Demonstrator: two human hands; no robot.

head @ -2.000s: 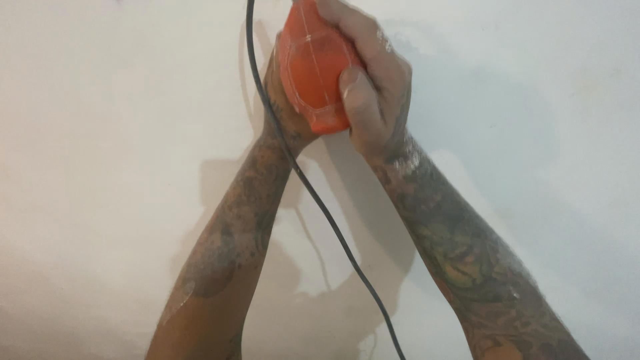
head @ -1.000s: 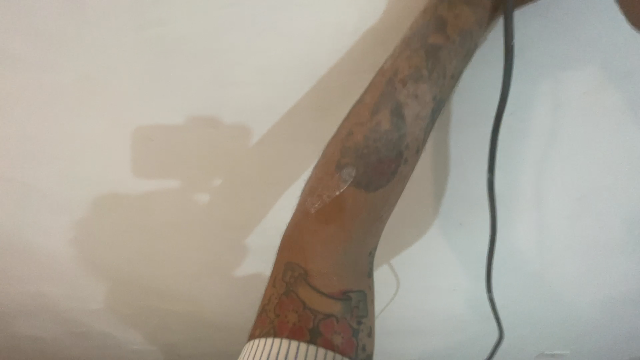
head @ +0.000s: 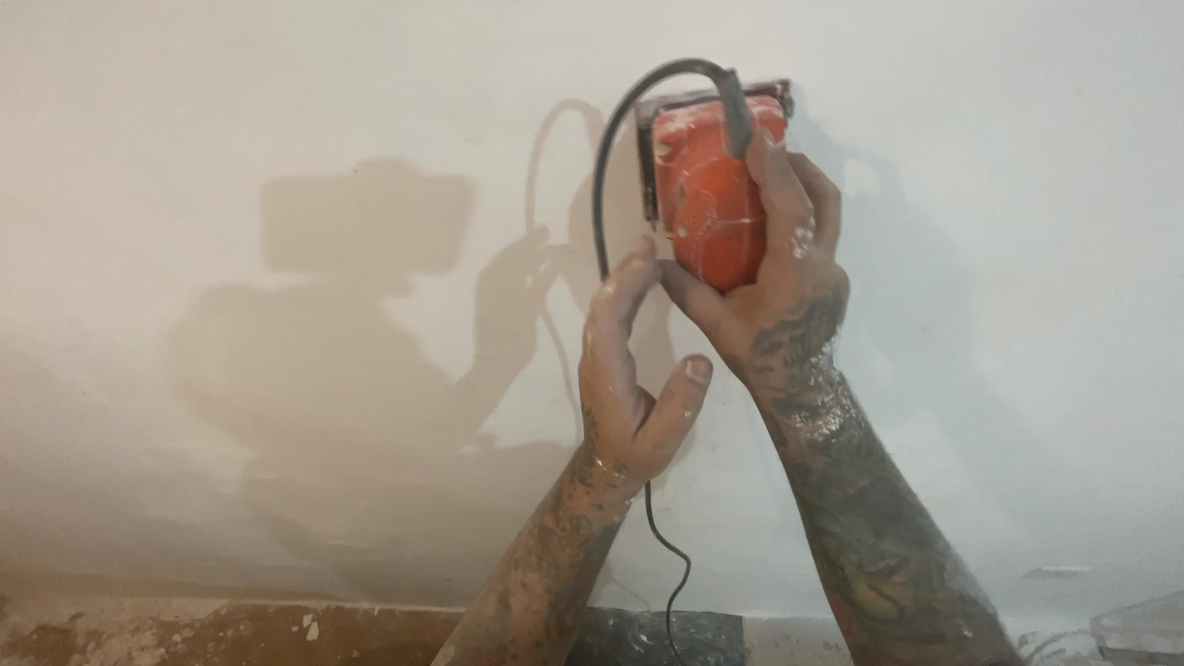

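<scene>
An orange electric sheet sander (head: 717, 199), dusted white, is held up at the white wall (head: 1017, 277), its dark rectangular base toward the wall. My right hand (head: 795, 268) grips the sander's body from the right and below, with the fingers near the cord's entry. The black cord (head: 601, 185) arches out of the tool's top, loops left and passes down behind my left hand (head: 634, 370). That hand is raised just below and left of the sander, its thumb apart from the fingers, and nothing is plainly held in it. White dust marks both hands and the right wrist.
Along the wall's foot runs a brown, patchy strip (head: 185, 634) with a dark marbled piece (head: 657, 636) beside it. The cord hangs down past this piece. A faint pale object (head: 1142, 629) is at the lower right. Shadows fall on the wall.
Two seconds ago both hands were on the sander; now the left hand is off it and lower. The view has shifted, and the wall's lower edge has come into sight.
</scene>
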